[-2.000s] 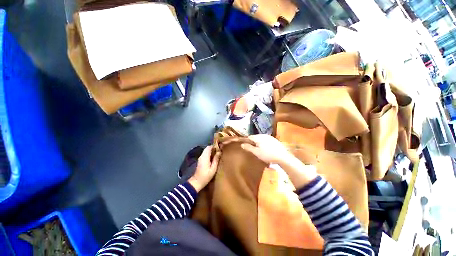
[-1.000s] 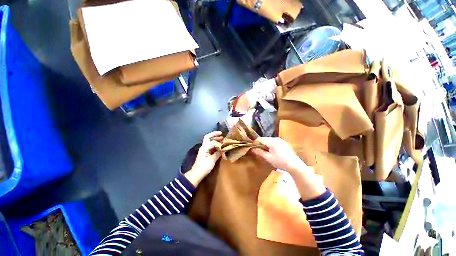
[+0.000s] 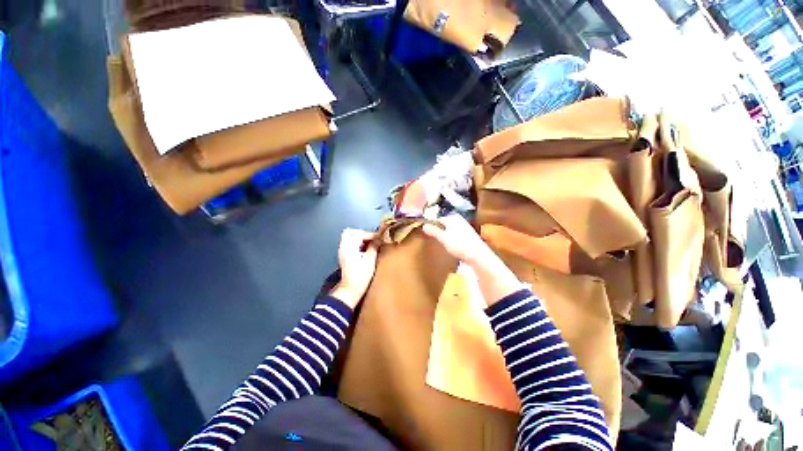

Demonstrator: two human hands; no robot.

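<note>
A large brown garment panel (image 3: 387,326) hangs from my hands down over my lap. My left hand (image 3: 357,262) grips the left end of its gathered top edge. My right hand (image 3: 458,242) holds the right end of the same edge. The folds between the hands are bunched, and the fingertips are partly hidden by cloth. An orange flat piece (image 3: 467,348) lies on the brown cloth, partly under my right forearm. A dark apron (image 3: 308,427) with small blue embroidery shows at the bottom.
A heap of brown pieces (image 3: 572,189) lies to the right, with crumpled scraps (image 3: 451,181) beside it. A white sheet (image 3: 229,75) covers a brown stack on a stand at upper left. Blue bins (image 3: 53,238) stand at the left. A yellow-edged table (image 3: 720,370) is at the right.
The layered folds, spread open between my hands a second ago, are now gathered lower and flatter. The panel, orange piece and right forearm have shifted slightly left in view.
</note>
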